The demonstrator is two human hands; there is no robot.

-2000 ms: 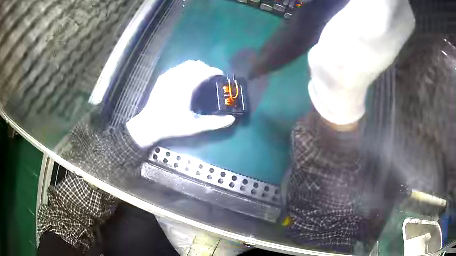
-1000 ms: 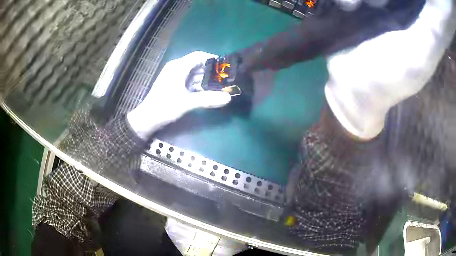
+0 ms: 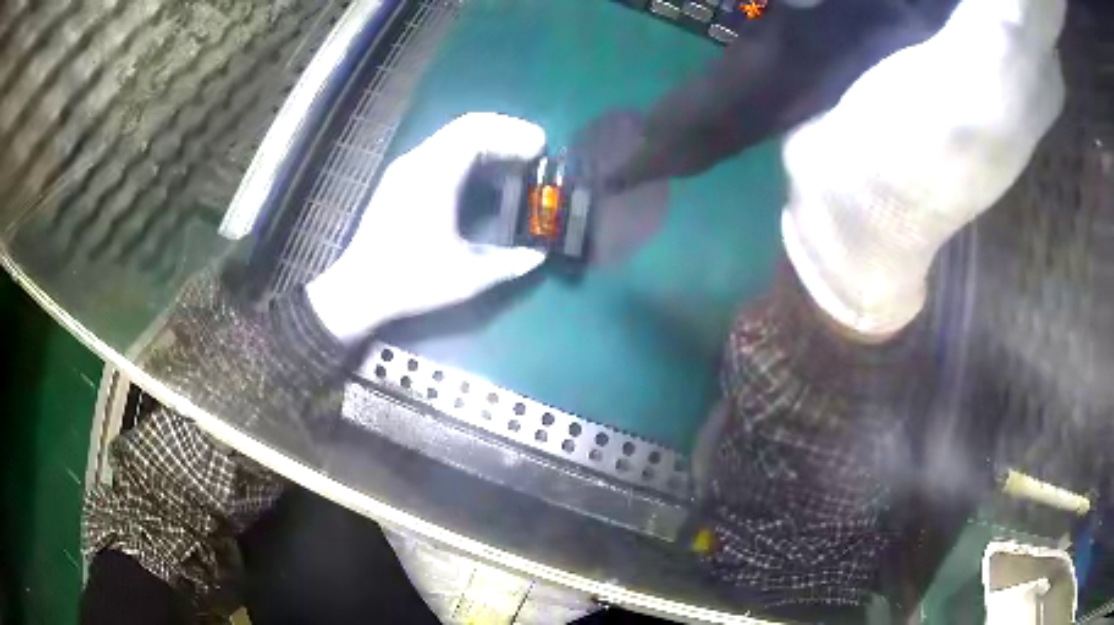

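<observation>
My left hand (image 3: 422, 232), in a white glove, holds a black wound coil component (image 3: 549, 210) between thumb and fingers above the green mat (image 3: 599, 330). Bright orange winding shows in its middle, with pale strips beside it. My right hand (image 3: 910, 171), also in a white glove, is up at the right. A long dark blurred shape (image 3: 733, 110) runs from it down towards the component; whether it is a tool or a shadow is unclear. The right fingers' grip cannot be made out.
Waiting black components (image 3: 699, 15) stand at the mat's top edge. A perforated metal strip (image 3: 525, 421) lies along the near edge, a slotted grille (image 3: 348, 171) at left. The clear shield's rim (image 3: 293, 480) curves over my forearms. A white tray (image 3: 1030, 567) and pale-handled tool (image 3: 1044, 491) are lower right.
The component in my left hand has turned over the frames, now showing its winding upright between pale strips. My right hand moved right and up, then back partly left; the dark shape shifted with it.
</observation>
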